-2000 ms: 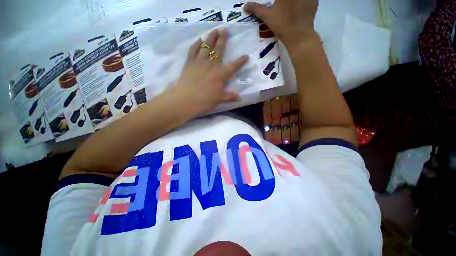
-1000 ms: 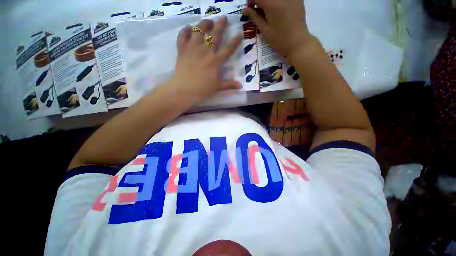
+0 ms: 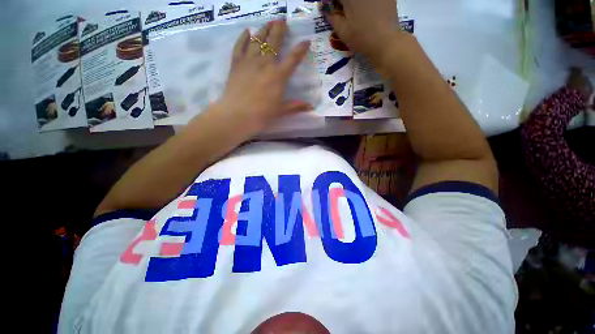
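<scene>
Several white retail boxes (image 3: 116,81) lie overlapping in a row on the white table, with dark headings and round brown-orange pictures. A whitish translucent sheet (image 3: 196,72) covers the middle boxes, which show faintly through it. My left hand (image 3: 261,81) lies flat on the sheet with fingers spread, a gold ring on one finger. My right hand (image 3: 362,26) is at the top edge of the boxes right of the sheet, near the picture's upper rim. Its fingertips are bent down and partly hidden, so whether they hold anything does not show.
Another person's dark-red patterned sleeve (image 3: 554,150) and hand are at the right. A glossy translucent sheet (image 3: 499,94) lies at the table's right part. Tiny dark-red specks (image 3: 451,81) are beside my right forearm. Orange-brown boxes (image 3: 381,156) show below the table edge.
The sheet and my left hand have shifted left along the row, uncovering boxes on the right. My right hand stays at the top edge. The other person's arm has come further into view.
</scene>
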